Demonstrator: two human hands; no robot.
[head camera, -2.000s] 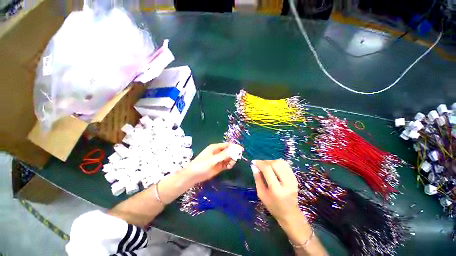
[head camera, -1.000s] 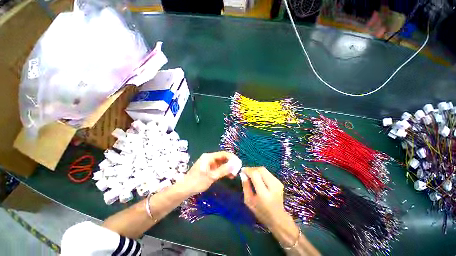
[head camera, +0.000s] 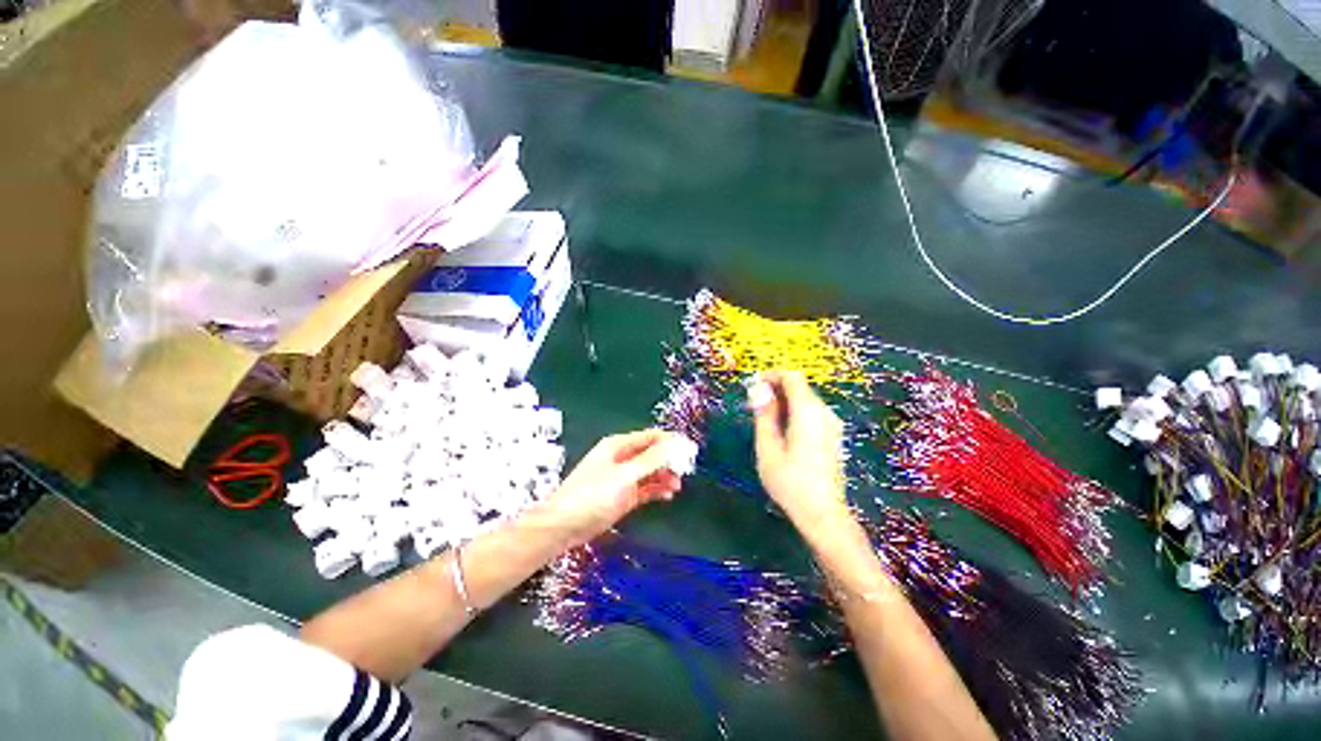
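My left hand (head camera: 620, 478) pinches a white connector housing (head camera: 677, 453) in front of me. My right hand (head camera: 800, 446) is at the yellow wire bundle's (head camera: 775, 345) near edge, thumb and fingertips close together; whether it grips a wire is too small to tell. It covers much of the teal bundle (head camera: 735, 442). The blue bundle (head camera: 667, 596) lies nearest me, the red bundle (head camera: 1000, 478) to the right, the black bundle (head camera: 1036, 644) below the red. A loose heap of white housings (head camera: 435, 456) lies left of my left hand.
A carton (head camera: 160, 384) with a bulky clear plastic bag (head camera: 275, 181) stands at the left. A white box (head camera: 493, 290) with a blue band is behind the housing heap. Red-orange loop handles (head camera: 249, 472) lie beside it. Wired harnesses (head camera: 1246, 492) pile at right. A white cable (head camera: 927, 239) hangs behind.
My right hand has moved away from my left hand, back towards the yellow bundle. My left hand still holds a white housing. The camera view has shifted slightly.
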